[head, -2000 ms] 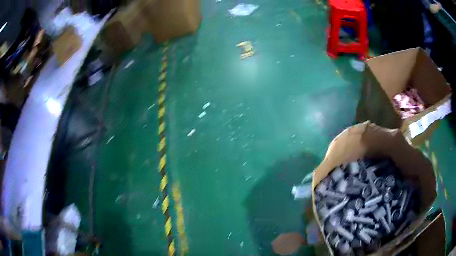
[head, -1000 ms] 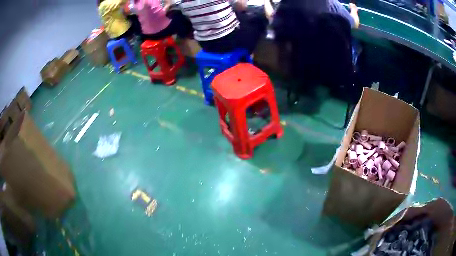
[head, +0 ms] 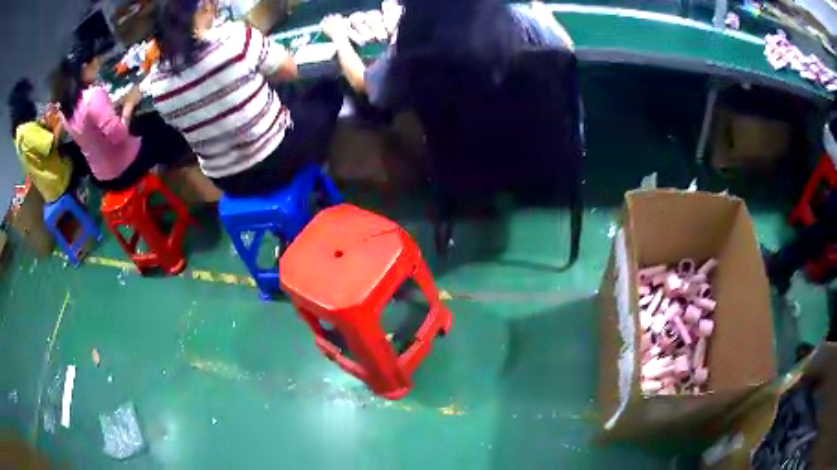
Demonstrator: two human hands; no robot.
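Note:
Neither of my hands is in the picture. Nearest in front of me, an empty red plastic stool (head: 353, 266) stands on the green floor. To its right an open brown carton (head: 711, 239) holds many small pink tubular parts (head: 677, 321). At the lower right edge, another open carton (head: 820, 390) with dark contents is cut off by the picture's rim.
People sit on stools along a green bench (head: 642, 41): one in a striped shirt (head: 220, 101), one in pink (head: 96, 133), one in yellow (head: 41, 156), one on a dark chair (head: 505, 138). Pink parts (head: 794, 60) lie on the bench. Clear film (head: 122, 431) lies on the floor.
The view has swung right and up from the floor aisle to the seated people and bench. The red stool now shows nearer and further left. The grey parts' carton has mostly left the view.

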